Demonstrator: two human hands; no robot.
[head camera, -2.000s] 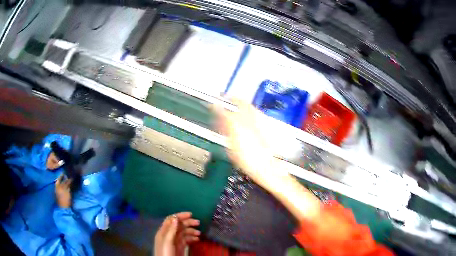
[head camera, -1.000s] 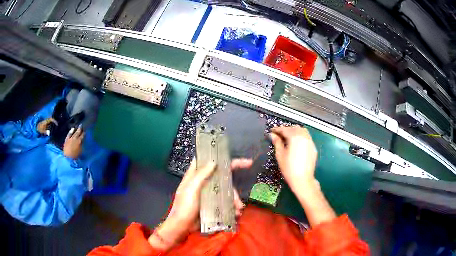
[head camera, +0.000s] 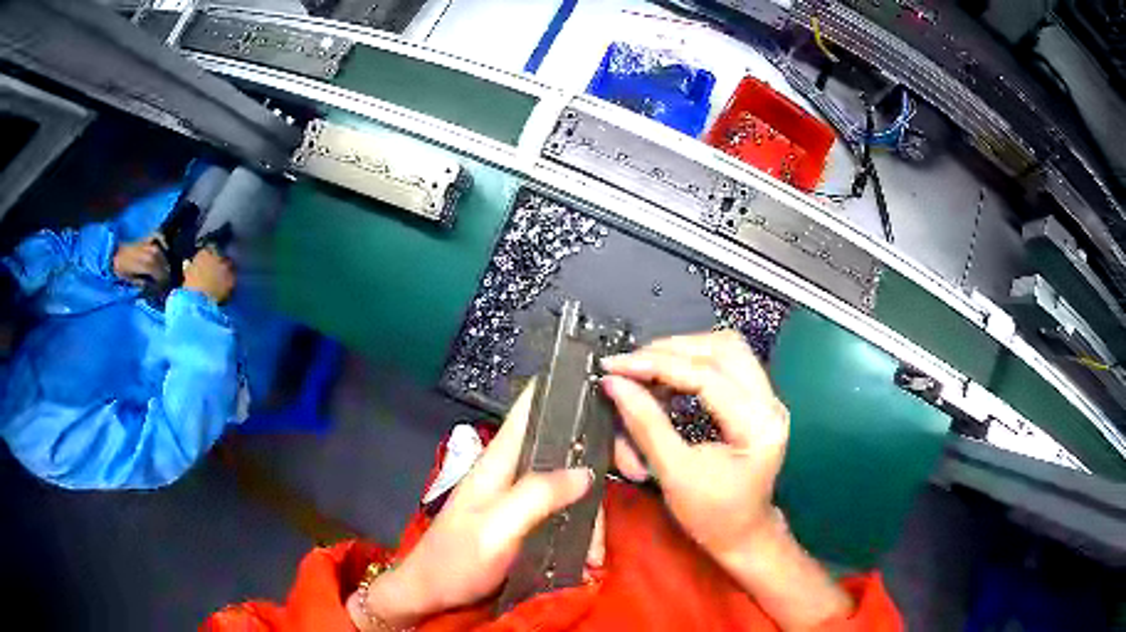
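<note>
My left hand (head camera: 500, 512) is shut around a long grey metal carrier fixture (head camera: 562, 457), its thumb on the face, and holds it tilted over the near edge of the black parts tray (head camera: 617, 278). My right hand (head camera: 710, 426) is at the fixture's upper right edge, thumb and forefinger pinched together there; whether a small part is between them is hidden. Small ring-like metal parts (head camera: 500, 290) lie heaped at the tray's left side, and more parts (head camera: 745, 306) at its right side.
Stacked fixtures (head camera: 377, 173) lie on the green mat (head camera: 358, 278) left of the tray. Fixtures (head camera: 642, 164) sit on the conveyor belt (head camera: 445, 99) beyond it. A blue bin (head camera: 651, 87) and a red bin (head camera: 772, 133) stand behind. A person in a blue smock (head camera: 117, 370) is at the left.
The fixture has turned from face-on to tilted on edge. My right hand has moved from the tray's right-hand parts to the fixture. Another fixture now sits beside the one on the conveyor.
</note>
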